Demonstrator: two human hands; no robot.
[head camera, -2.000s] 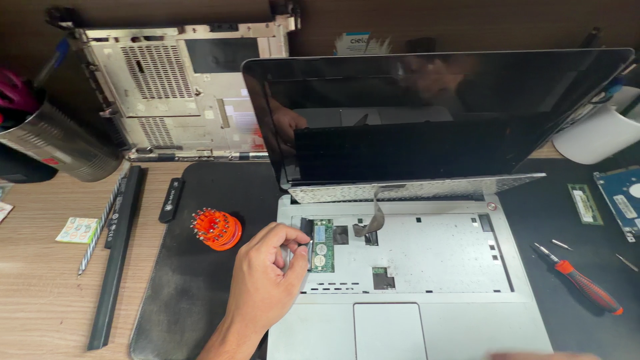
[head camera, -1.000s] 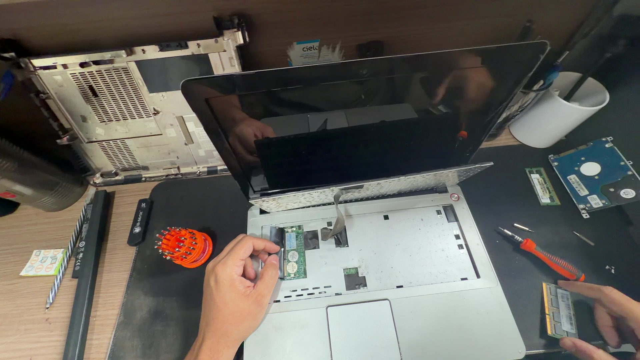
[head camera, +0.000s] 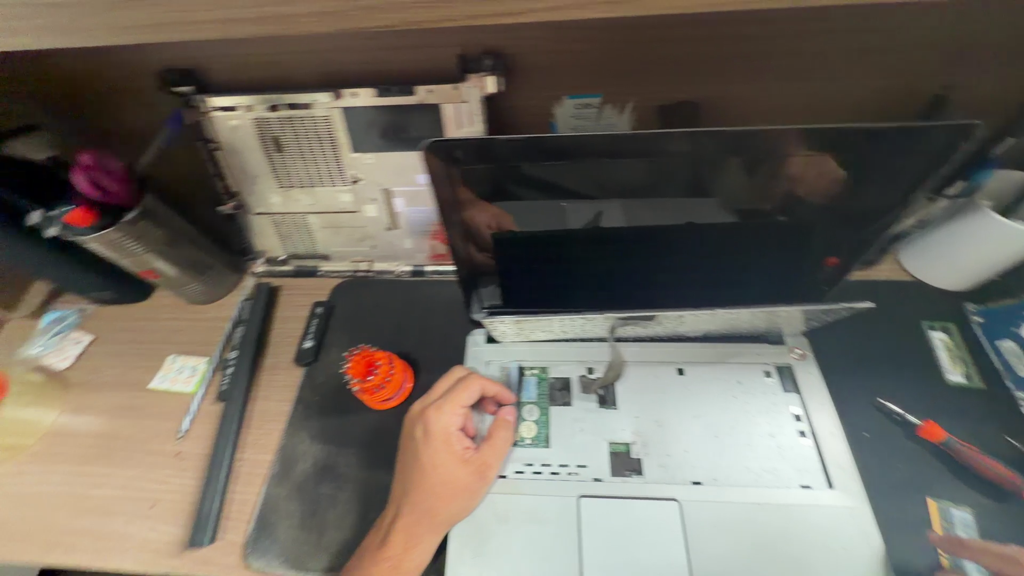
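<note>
My left hand (head camera: 460, 448) reaches over the left side of the opened silver laptop base (head camera: 720, 424), thumb and forefinger close together beside a green circuit board (head camera: 532, 408). A thin greyish piece shows at these fingers; blur hides whether they grip it. Of my right hand (head camera: 980, 554) only a finger shows at the lower right edge, at a memory module (head camera: 956, 520) with gold contacts; whether the hand holds it is hidden. The laptop's dark screen (head camera: 680, 224) stands raised behind, with the keyboard (head camera: 640, 324) tilted up against it and a ribbon cable (head camera: 614, 364) running down.
An orange screwdriver-bit holder (head camera: 380, 378) stands left of the laptop. A red-handled screwdriver (head camera: 952, 448), another memory module (head camera: 952, 354) and a hard drive (head camera: 1000, 344) lie right. A bottom cover (head camera: 352, 184) leans behind; a long black bar (head camera: 232, 416) lies left.
My right hand, low at the bottom edge two seconds ago, came to the memory module on the right and now shows less than one second ago. My left hand stays by the green board. The view has shifted.
</note>
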